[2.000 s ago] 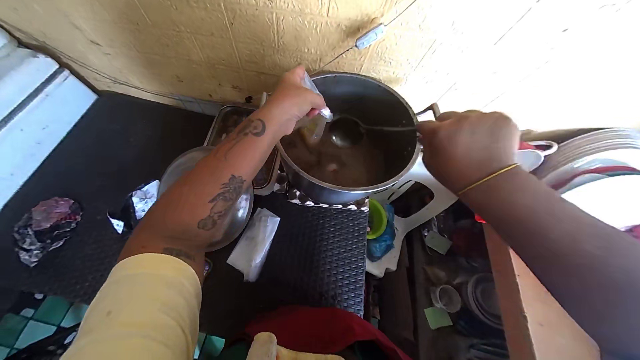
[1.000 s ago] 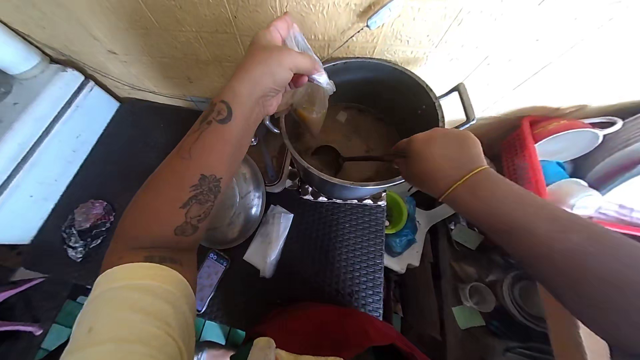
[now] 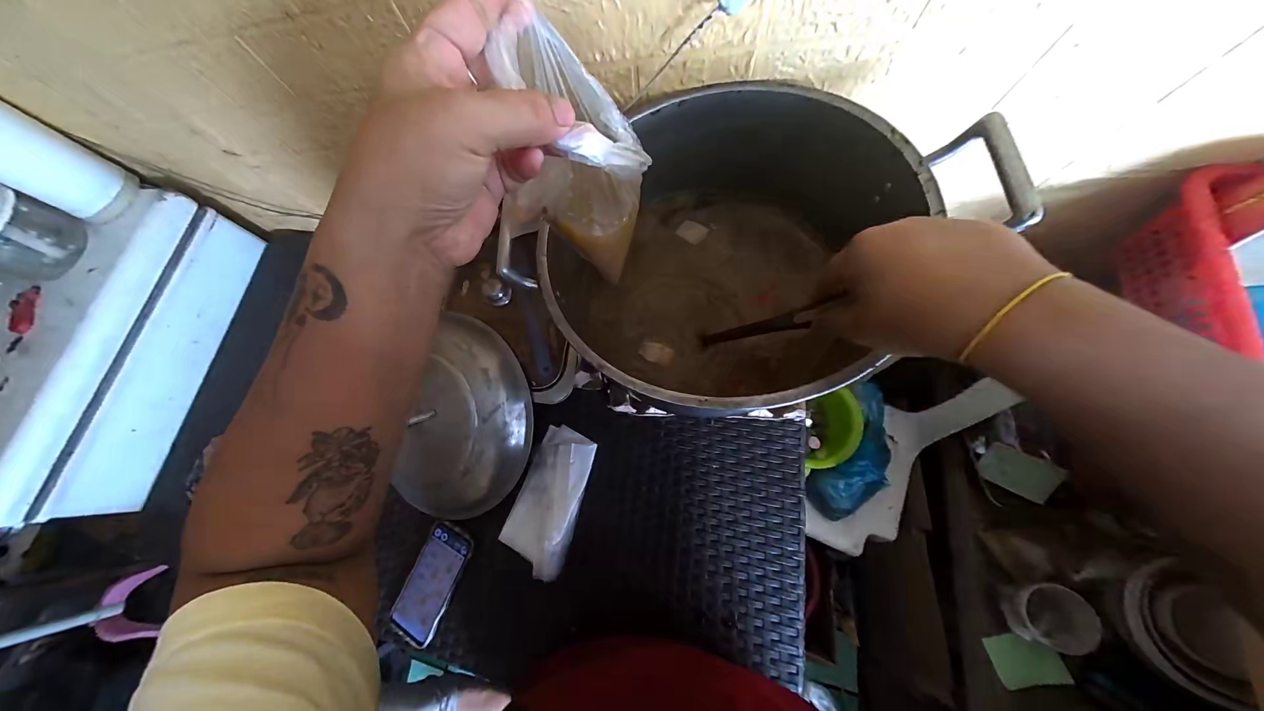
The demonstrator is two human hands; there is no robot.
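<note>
A large metal stockpot (image 3: 780, 385) holds brown broth (image 3: 731, 267) with pale cubes floating in it. Above its left rim, my left hand (image 3: 464, 128) pinches a clear plastic bag (image 3: 592, 197) whose lower corner contains yellowish-brown liquid. My right hand (image 3: 899, 286) grips the dark handle of a ladle (image 3: 755, 329) over the pot's right side; the ladle's bowl is hidden under the broth. A round metal lid (image 3: 464, 425) lies left of the pot, beneath my left forearm.
On the black woven surface (image 3: 691, 533) lie a folded plastic bag (image 3: 553, 499) and a phone (image 3: 432, 583). A green bowl (image 3: 835, 430) and blue plastic bag (image 3: 854, 464) sit below the pot's right side. A red basket (image 3: 1185, 257) stands far right, a white appliance (image 3: 128, 365) left.
The ladle's bowl showed above the broth in both earlier frames and is now submerged. My left hand still holds the plastic bag, and my right hand still grips the ladle.
</note>
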